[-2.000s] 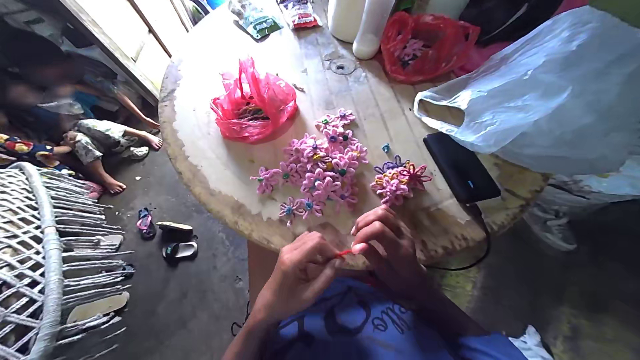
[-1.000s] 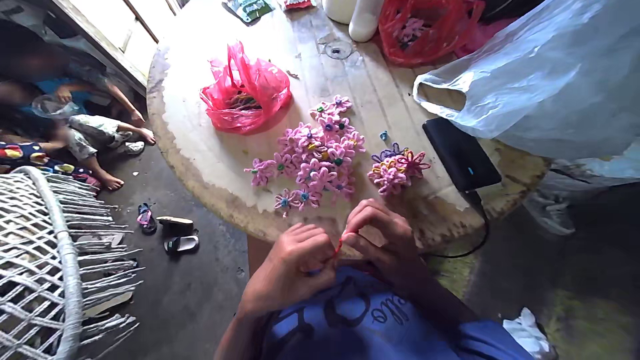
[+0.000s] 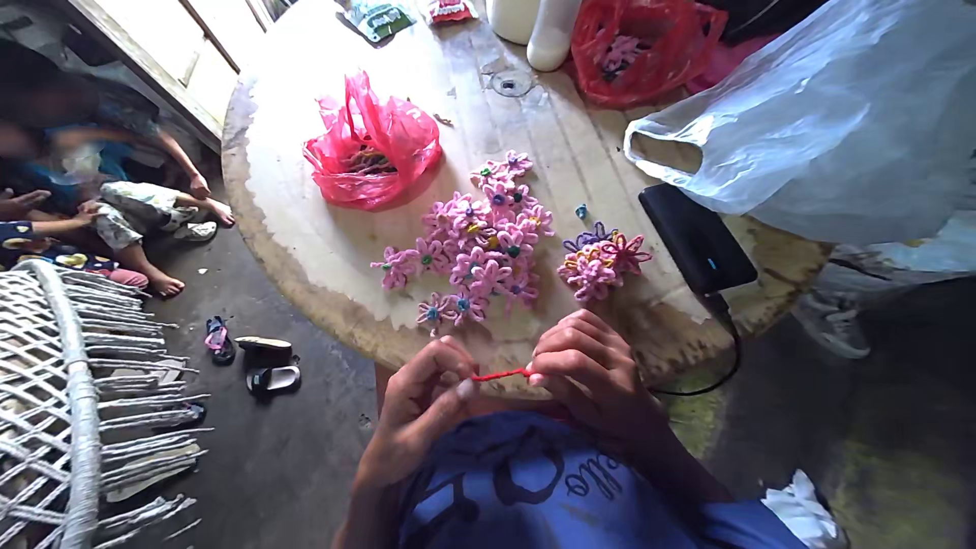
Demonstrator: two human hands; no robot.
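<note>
A short red twisted cord (image 3: 501, 375) is stretched between my two hands, just over the near edge of the round wooden table (image 3: 305, 282). My left hand (image 3: 431, 408) pinches one end between thumb and fingers, and my right hand (image 3: 587, 374) grips the other end. Beyond them lies a pile of pink fuzzy flowers (image 3: 476, 248) with coloured centres. A smaller cluster of pink, purple and yellow flowers (image 3: 598, 263) sits just past my right hand. A small teal piece (image 3: 582, 211) lies behind that cluster.
A pink plastic bag (image 3: 374, 152), a red plastic bag (image 3: 644, 53), a white plastic bag (image 3: 823, 130) and a black power bank (image 3: 698, 240) with a cable are on the table. White bottles (image 3: 553, 34) stand at the back. At left are seated people, sandals and a white woven chair (image 3: 69, 381).
My hands were close together one second ago, with the red cord bunched between the fingers. They are now farther apart, and the cord is drawn out nearly straight.
</note>
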